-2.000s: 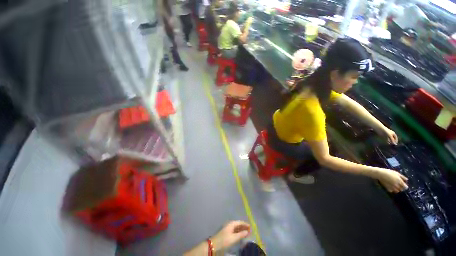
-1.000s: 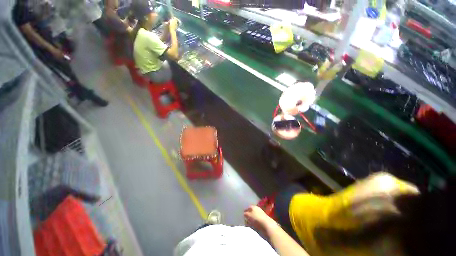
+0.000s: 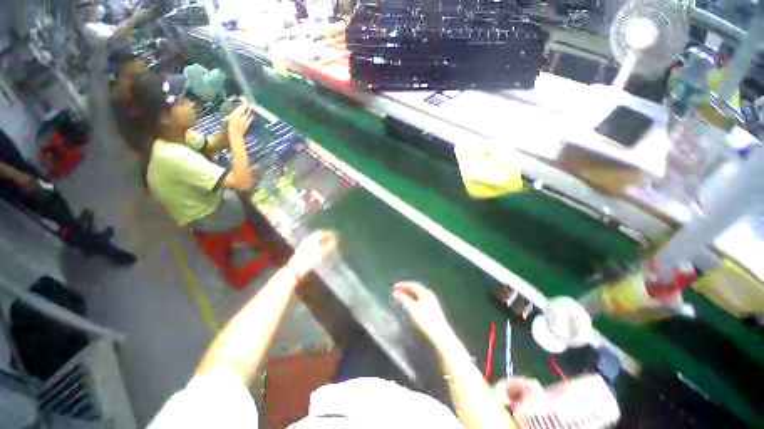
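Note:
My left hand [image 3: 314, 251] is over the near edge of the green bench [image 3: 394, 239], blurred, with no object clearly seen in it. My right hand [image 3: 416, 302] is over the bench further right, its fingers loosely curled and apart, with nothing visible in it. A red pen [image 3: 492, 352] and a slim silver-white tool [image 3: 508, 348] lie right of my right hand. A small brown and dark block [image 3: 515, 302] lies beyond them by the white rail.
A white round fan [image 3: 561, 325] and a pink fan [image 3: 578, 404] stand at the right. A seated person in pale yellow [image 3: 188, 180] works at the left. A black tray stack [image 3: 444, 50] is on the shelf. A yellow sheet [image 3: 488, 170] hangs from the shelf edge. A red stool [image 3: 234, 251] is at left.
The view has turned from the aisle to the bench. Both my hands are now in front of me over the bench. The neighbour in bright yellow is out of view.

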